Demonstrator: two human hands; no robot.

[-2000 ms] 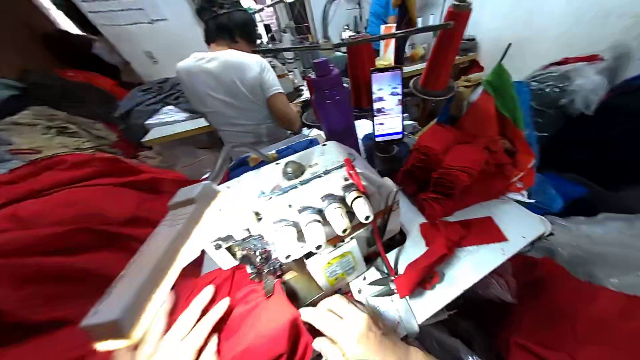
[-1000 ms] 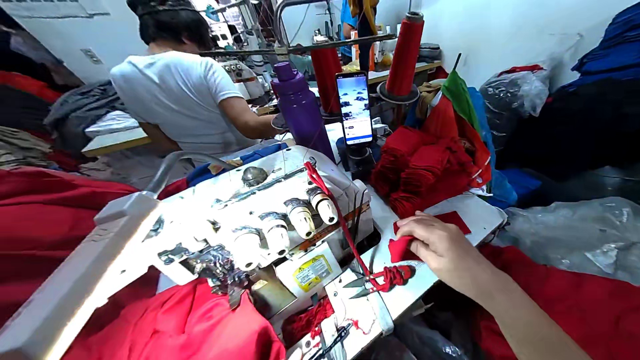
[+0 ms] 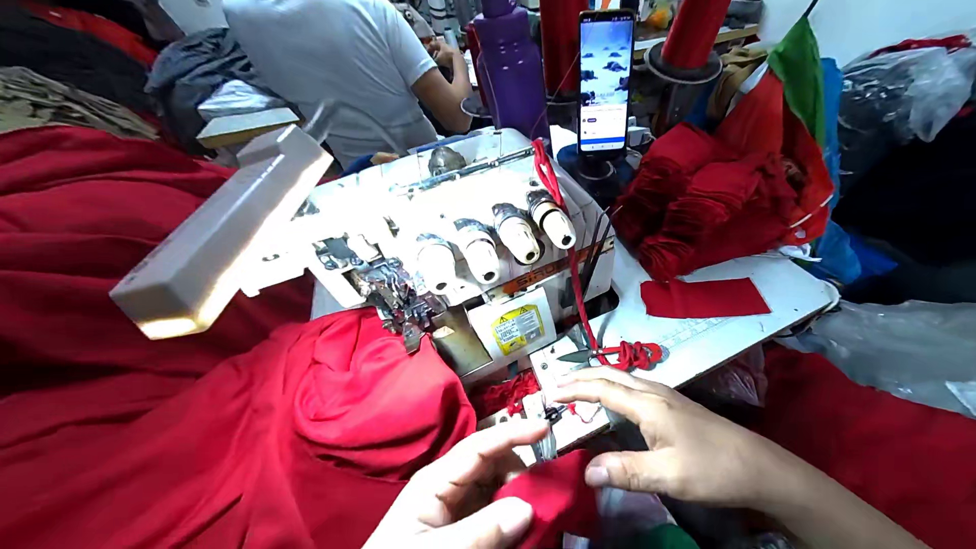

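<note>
My left hand (image 3: 465, 488) holds a small piece of red fabric (image 3: 553, 496) between thumb and fingers, low in the view in front of the overlock sewing machine (image 3: 488, 221). My right hand (image 3: 656, 442) is at the right edge of that piece, its thumb at the cloth and its fingers spread above; whether it grips is unclear. Left of my hands a large red garment cloth (image 3: 366, 396) lies bunched against the machine's needle area. Thread snips (image 3: 595, 355) wrapped with red cord lie on the table right of the machine.
A lamp (image 3: 221, 229) juts over the left side. A flat red piece (image 3: 705, 297) and a stack of red pieces (image 3: 709, 191) lie at the right. Behind stand a phone (image 3: 605, 80), a purple bottle (image 3: 511, 69) and red thread cones (image 3: 692, 30). A person (image 3: 343, 69) sits beyond.
My right hand has moved from the table at the right to the front of the machine. A small red piece is now between my hands. My left hand is back in view.
</note>
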